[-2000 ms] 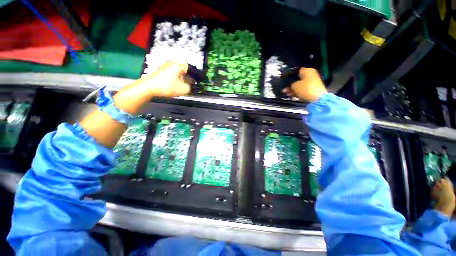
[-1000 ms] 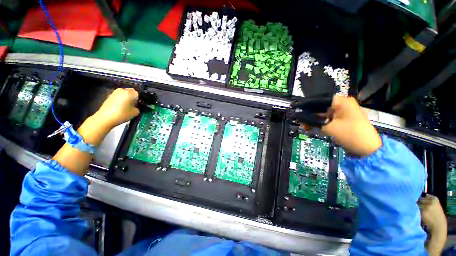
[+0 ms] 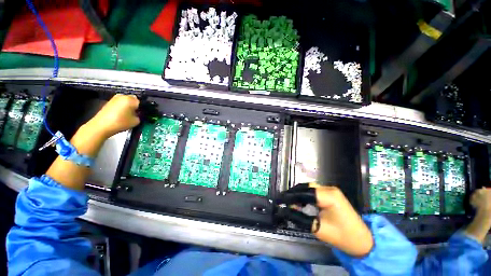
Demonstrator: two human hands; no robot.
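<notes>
A black pallet [image 3: 194, 199] with three green circuit boards lies in front of me: left board [image 3: 156, 148], middle board [image 3: 203, 153], right board [image 3: 251, 160]. My left hand [image 3: 121, 114], with black finger cots, is at the pallet's upper left corner by the left board's top edge. Its fingertips are bunched and dark, so whether they hold a part cannot be told. My right hand [image 3: 336, 218], also in black finger cots, is at the pallet's lower right corner with thumb and fingers apart. No part shows in it.
Bins of white connectors [image 3: 196, 54], green terminal blocks [image 3: 266, 56] and small white connectors [image 3: 334, 75] stand beyond the conveyor rail [image 3: 124, 79]. Another pallet [image 3: 382, 226] lies right, past a gap showing the metal bed [image 3: 317, 156]. Another person's hand [image 3: 481, 205] is at far right.
My right hand has come down from near the right bin to the pallet's lower right corner. A wide gap has opened between this pallet and the right one. My left hand stays at the upper left corner.
</notes>
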